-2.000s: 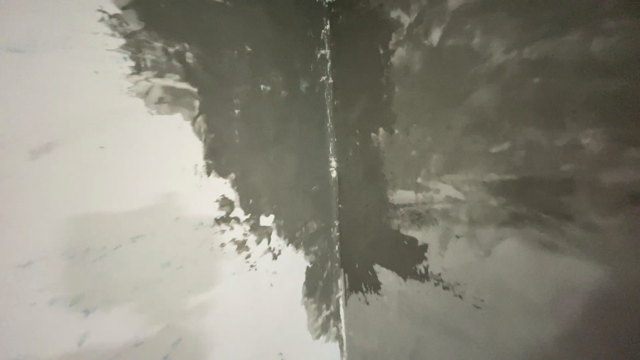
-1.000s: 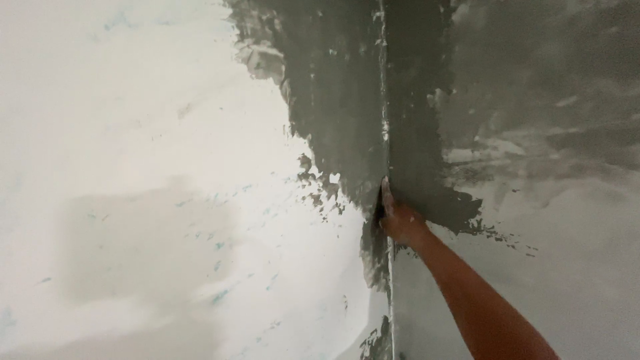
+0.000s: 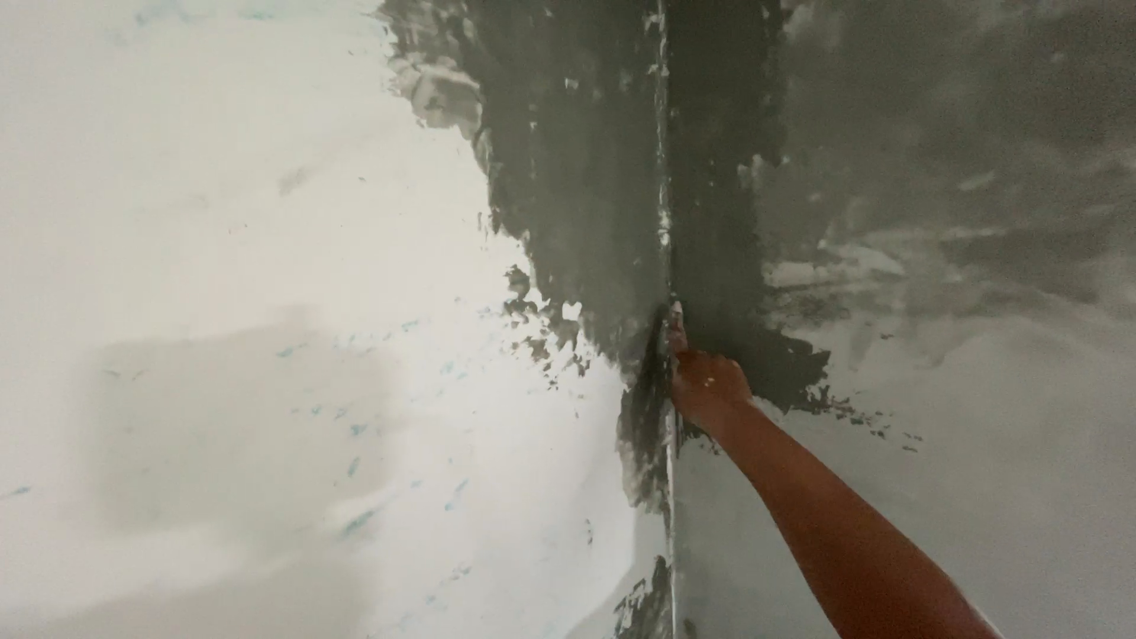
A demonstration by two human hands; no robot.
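My right hand (image 3: pixel 708 386) reaches in from the lower right, with one finger extended upward against the wall corner (image 3: pixel 664 169) and the other fingers curled. Pale residue marks the extended finger and the back of the hand. Whether a thin tool lies in or under the hand cannot be told. Around it, dark grey, wet-looking coating (image 3: pixel 586 213) covers both sides of the corner with ragged edges. A narrow dark streak or shadow runs along the corner just left of the hand. My left hand is not in view.
The left wall (image 3: pixel 266 222) is whitish with small blue-green marks and a faint greyish patch. The right wall (image 3: pixel 932 497) is smeared in grey, darker toward the top. A smaller dark patch (image 3: pixel 652 603) sits low by the corner.
My right hand, absent from the oldest frame, has come in from the lower right to the corner. Since one second ago it has stayed at about the same spot.
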